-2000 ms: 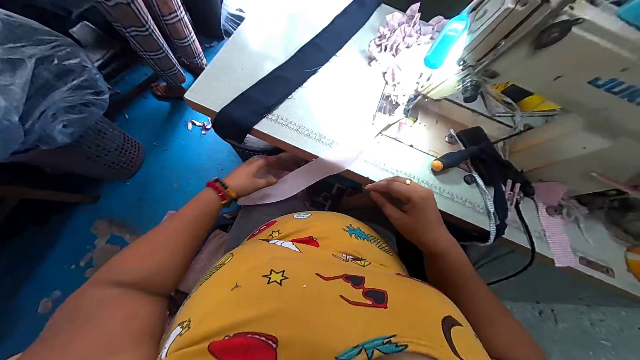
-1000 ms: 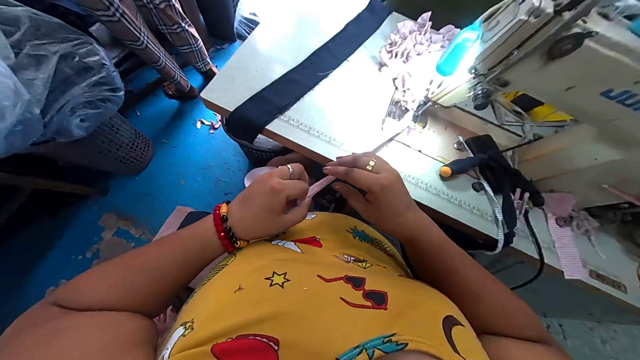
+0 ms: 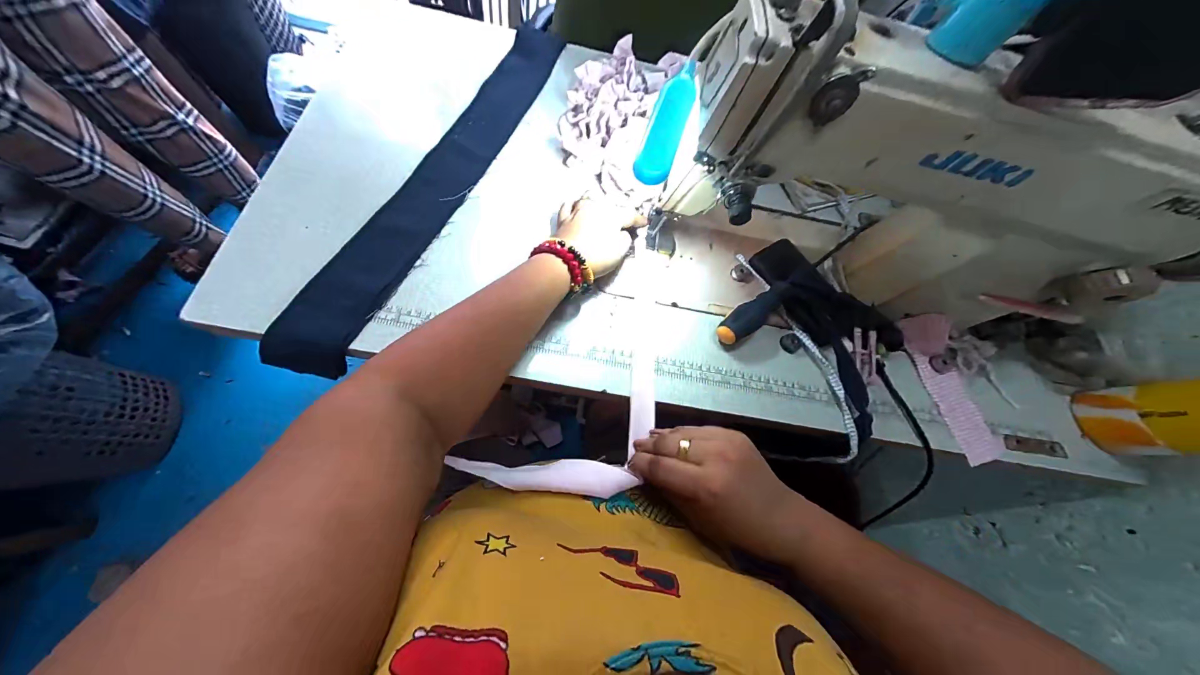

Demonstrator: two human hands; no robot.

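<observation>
My right hand (image 3: 712, 473) pinches a pale folded fabric strip (image 3: 642, 394) just off the front edge of the sewing table. From there the strip runs up over the printed ruler toward the presser foot (image 3: 659, 234) of the sewing machine (image 3: 900, 169), and its loose end lies across my lap. My left hand (image 3: 595, 234) reaches to the left side of the presser foot, under the lamp's glare; whether its fingers hold fabric I cannot tell. Gathered pale ruffled fabric (image 3: 609, 117) lies just beyond it, near a light-blue object (image 3: 667, 122) at the machine head.
A dark fabric band (image 3: 431, 197) crosses the table at left and overhangs its edge. An orange-tipped black tool (image 3: 750, 317), dark cloth and a pink strip (image 3: 956, 403) lie at right. A perforated basket (image 3: 84, 417) stands on the floor. A person in plaid (image 3: 112, 122) is at upper left.
My left hand has moved from my lap, beside my right hand, up to the presser foot. The strip now hangs toward me from the table, with my right hand lower on it.
</observation>
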